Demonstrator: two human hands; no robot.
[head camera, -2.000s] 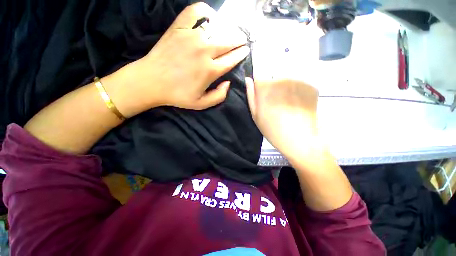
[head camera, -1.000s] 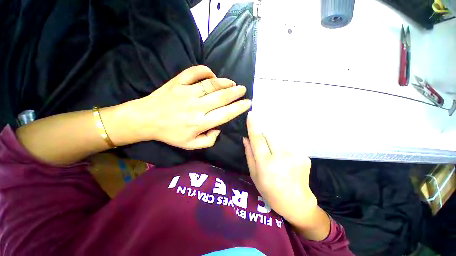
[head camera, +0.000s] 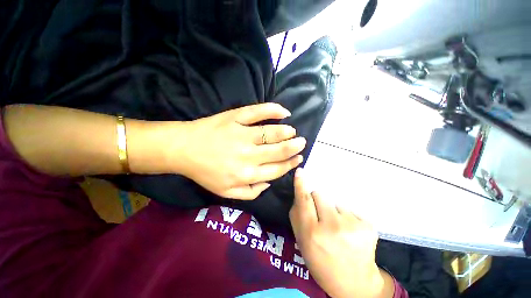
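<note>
The black garment (head camera: 174, 64) covers the left of the table and hangs over the front edge onto my lap. Its narrow edge runs from near the needle area down to my hands. My left hand (head camera: 244, 152) lies palm down on the cloth near that edge, fingers slightly apart. My right hand (head camera: 335, 238) is at the table's front edge with its fingertips at the cloth edge; the thumb side is partly hidden, and it appears to pinch the edge. The sewing machine head (head camera: 431, 35) stands above the table.
A grey-blue ribbed cylinder (head camera: 451, 144) hangs under the machine head. A red-handled tool (head camera: 475, 157) and red thread snips (head camera: 492, 187) lie at the right. The white table's front edge (head camera: 448, 243) curves to the right, with more black cloth below. Cardboard (head camera: 113, 201) shows at lower left.
Both hands have moved down towards my lap along the cloth edge. The view has shifted and turned, so the machine head shows again at upper right.
</note>
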